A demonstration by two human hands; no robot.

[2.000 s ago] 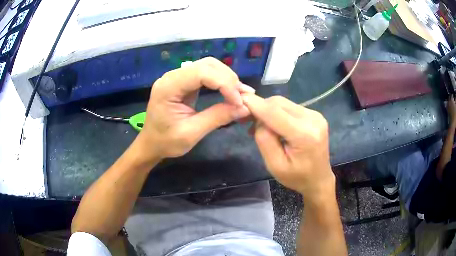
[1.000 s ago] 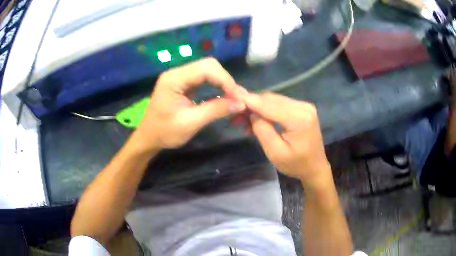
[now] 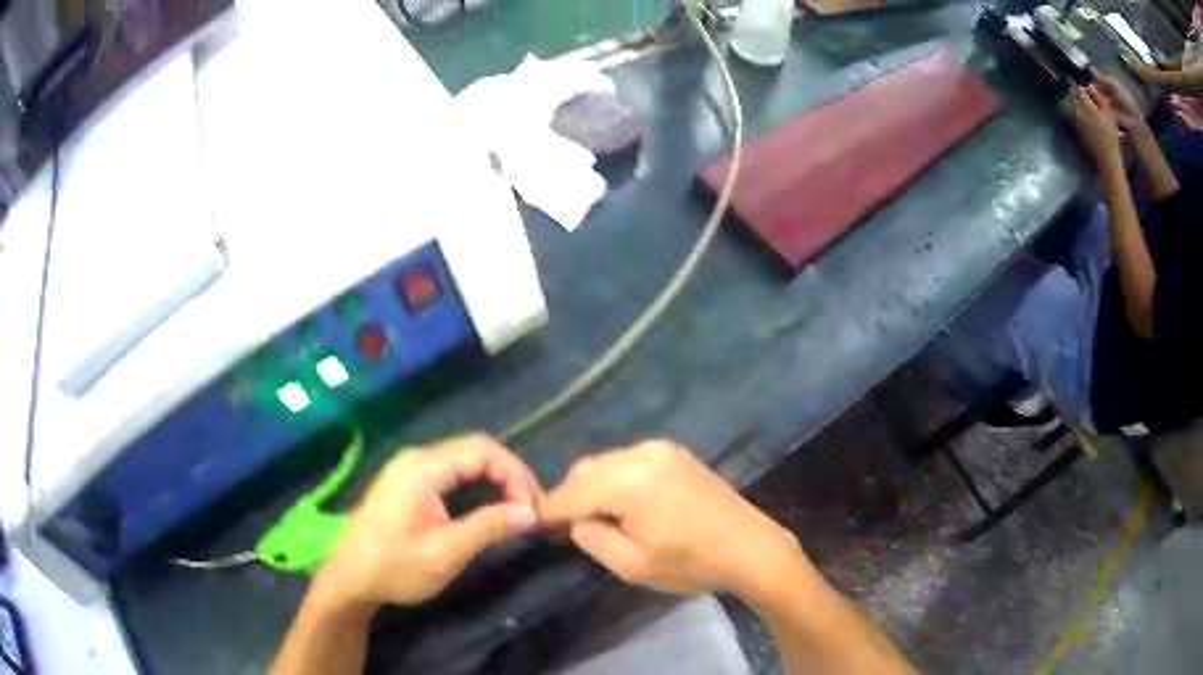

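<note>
My left hand (image 3: 429, 521) and my right hand (image 3: 660, 514) meet at the fingertips over the front edge of the bench. Thumb and forefinger of each hand are pinched together. What they hold, if anything, is too small or hidden to tell. The green air blow gun (image 3: 306, 533) lies on the dark mat just left of my left hand, its thin nozzle pointing left. Its pale hose (image 3: 660, 306) curves from behind my hands to the back of the bench.
The white machine (image 3: 330, 132) with a blue front panel stands at the left, two lights glowing. A white cloth (image 3: 561, 198), a round disc (image 3: 596, 121), a red-brown board (image 3: 858, 165) and a bottle (image 3: 761, 29) lie beyond. Another person's arms (image 3: 1121, 198) are at the right.
The view has swung to the right, so the machine now stands at an angle. Two machine lights that were dark at first glow. My hands stay joined at the fingertips.
</note>
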